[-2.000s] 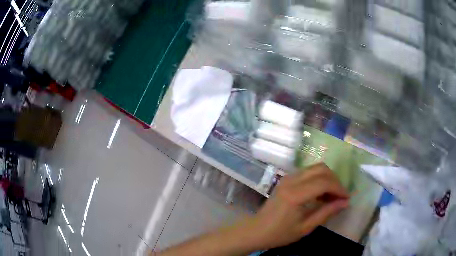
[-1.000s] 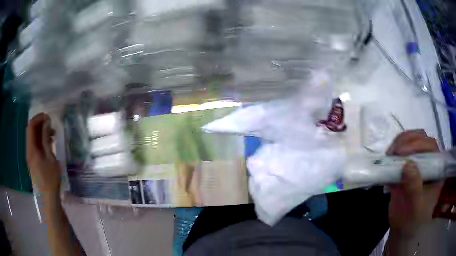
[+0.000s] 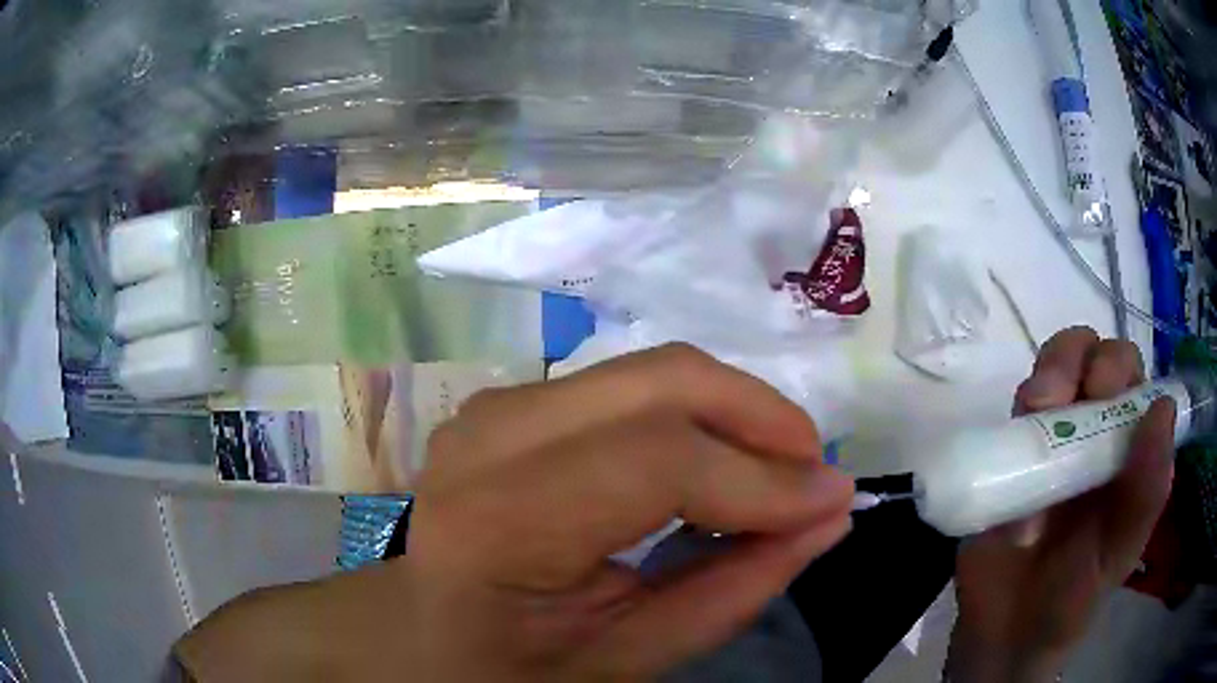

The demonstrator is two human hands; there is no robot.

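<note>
My right hand [image 3: 1068, 534] is shut on a thick white syringe barrel [image 3: 1001, 474] with a small printed label, at the right. The barrel lies nearly level and its tapered nose points left. My left hand [image 3: 641, 494] is in front of the nose, thumb and fingertips pinched on a tiny thin pale tip [image 3: 870, 500]. The tip meets or nearly meets the nose; whether it is attached cannot be told. The palm of my right hand is partly hidden behind the barrel.
A thin plastic bag with dark-red print [image 3: 838, 267] lies behind my hands. Three white pieces [image 3: 163, 310] lie at the left. A blue-capped tube [image 3: 1074, 134], a clear hose and a crumpled clear wrapper [image 3: 941, 304] are at the right. Blurred clear trays [image 3: 534, 80] fill the back.
My left hand has come from the left side over to the barrel's nose and now pinches the tip. The barrel stays in my right hand, now with its label showing clearly. The view has shifted right.
</note>
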